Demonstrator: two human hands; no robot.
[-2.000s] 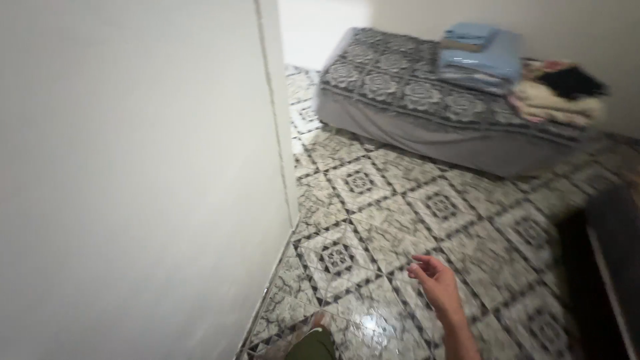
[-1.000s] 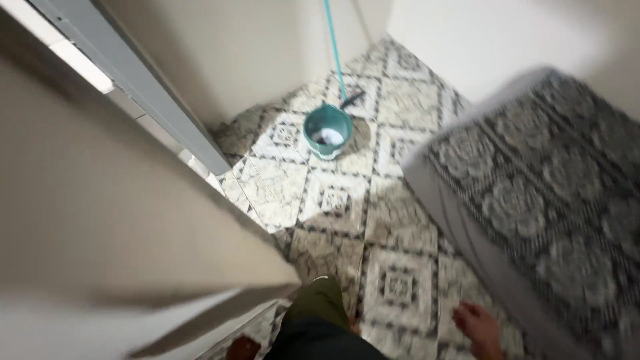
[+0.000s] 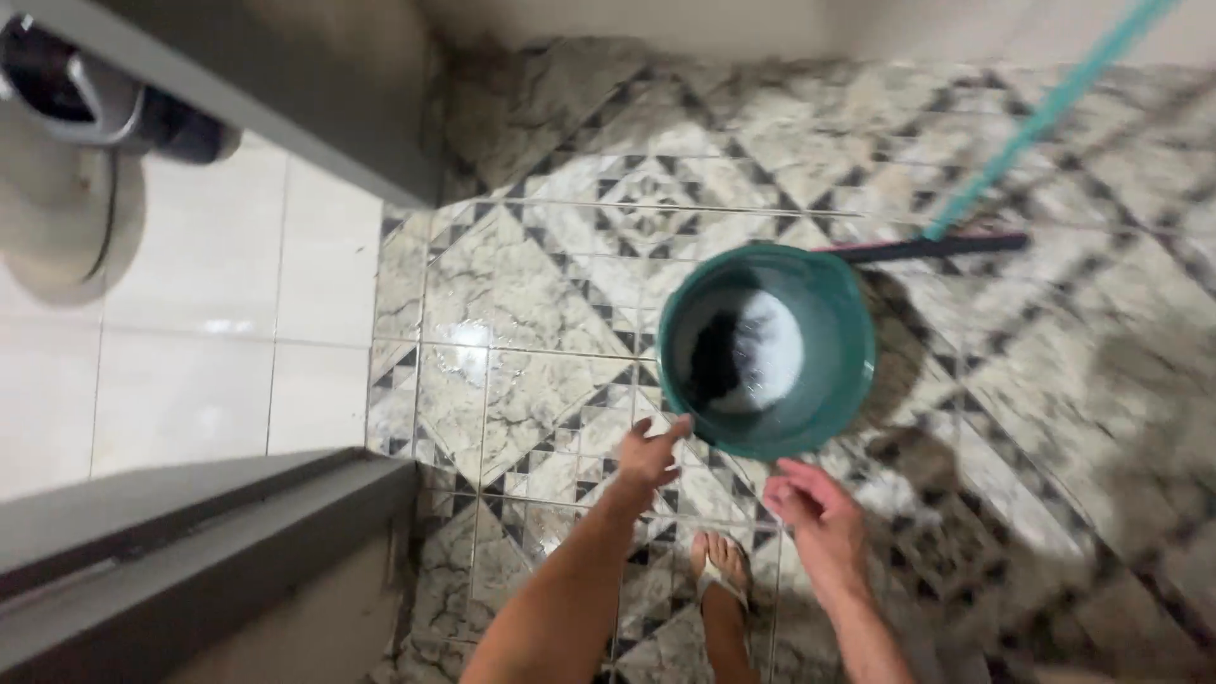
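Observation:
A green plastic bucket (image 3: 845, 380) stands on the patterned tile floor, with whitish liquid and something dark inside. My left hand (image 3: 651, 456) is at the bucket's lower left rim, fingers apart, the index fingertip at or just by the rim. Just below the rim is my right hand (image 3: 817, 508), its fingers slightly curled and holding nothing. Behind the bucket lies the dark head of a floor squeegee (image 3: 969, 245), and its turquoise pole (image 3: 1035, 123) slants up to the right.
A grey door frame (image 3: 380, 484) borders a doorway at left, with white floor tiles (image 3: 190, 380) beyond it. A pale rounded object (image 3: 52, 204) and a dark item (image 3: 180, 123) are past the frame. My sandalled foot (image 3: 722, 570) is below the bucket. Walls run along the top.
The view has moved from the bed to a close look down at the bucket. Both my hands are now by its rim; one second ago my right hand was low, near the bed.

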